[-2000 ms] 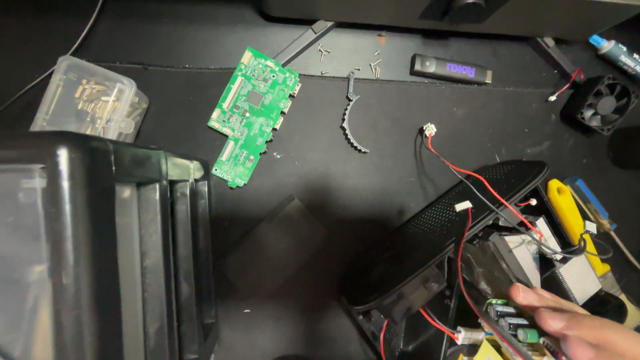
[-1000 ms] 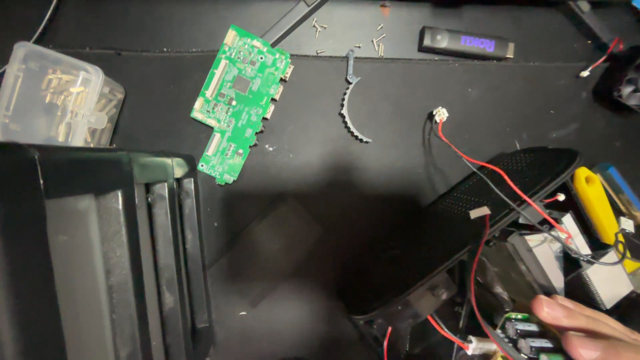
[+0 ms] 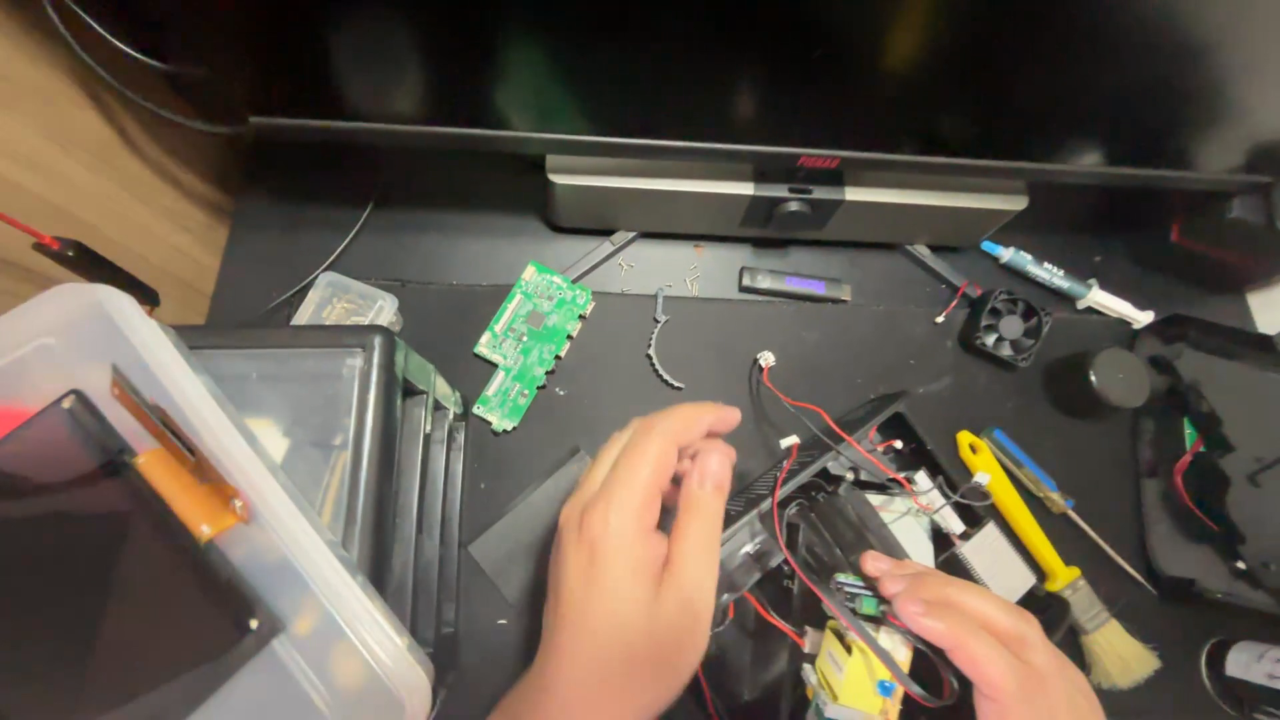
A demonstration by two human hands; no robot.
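My left hand (image 3: 640, 540) hovers over the black table, fingers curled with the fingertips near one another and nothing visible between them. Beside it lies an opened black device housing (image 3: 750, 570) with red and black wires (image 3: 825, 420) running out. My right hand (image 3: 970, 630) rests at the housing's right side, fingertips by a small green circuit board with capacitors (image 3: 858, 594); whether it grips anything is hidden. A yellow-wrapped transformer (image 3: 850, 665) sits just below. Farther up lie a green circuit board (image 3: 532, 345) and a curved grey toothed strip (image 3: 657, 345).
A monitor (image 3: 640, 150) and a speaker bar (image 3: 680, 205) stand behind. Small screws (image 3: 692, 280), a black stick (image 3: 795, 285), a fan (image 3: 1005, 327), a syringe (image 3: 1070, 285), a screwdriver (image 3: 1030, 465) and a yellow-handled brush (image 3: 1030, 530) lie around. Drawers (image 3: 430, 500) and a plastic bin (image 3: 300, 480) stand left.
My left hand has come into view beside the housing. My right hand stays by the housing's inner parts. The view has shifted to take in more of the table and the monitor.
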